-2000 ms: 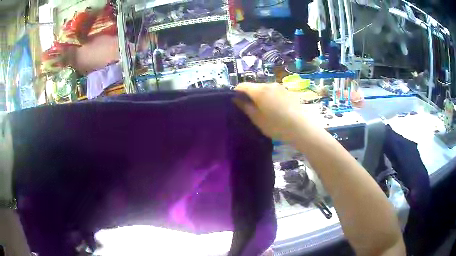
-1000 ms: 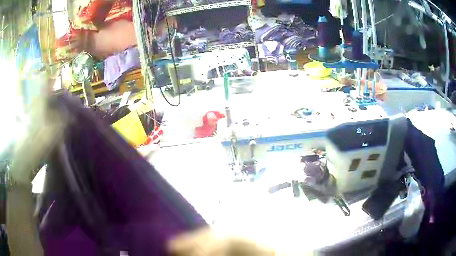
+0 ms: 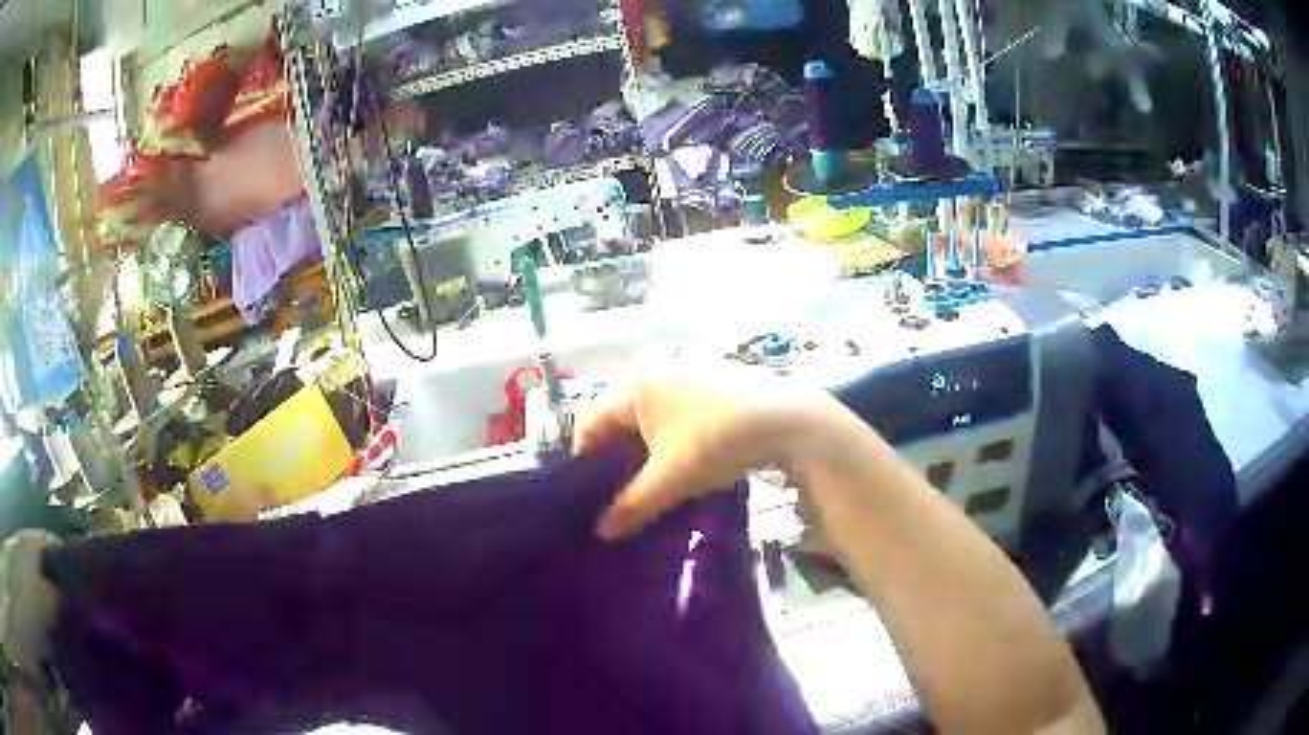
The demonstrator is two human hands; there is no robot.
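Observation:
A dark purple garment piece (image 3: 388, 603) is stretched across the lower left and middle, in front of the sewing machine. My right hand (image 3: 689, 438) grips its upper edge near the right end, thumb in front. My left hand (image 3: 26, 574) is at the far left picture edge by the cloth's upper left corner, partly cut off and blurred; it seems to hold that corner. The white sewing machine's panel end (image 3: 991, 417) shows to the right of my forearm. The needle area is hidden behind my right hand and the cloth.
A green-handled tool (image 3: 534, 299) stands upright behind my right hand. A red bag (image 3: 514, 402) lies in the trough. A yellow piece (image 3: 273, 457) is at left. Thread cones (image 3: 926, 141) and blue pegs (image 3: 959, 259) stand behind the machine. Dark cloth (image 3: 1170, 417) hangs at right.
The cloth was slanted down at the left with my right hand low at the bottom; now my right hand is raised before the machine head and the cloth's upper edge is spread nearly level.

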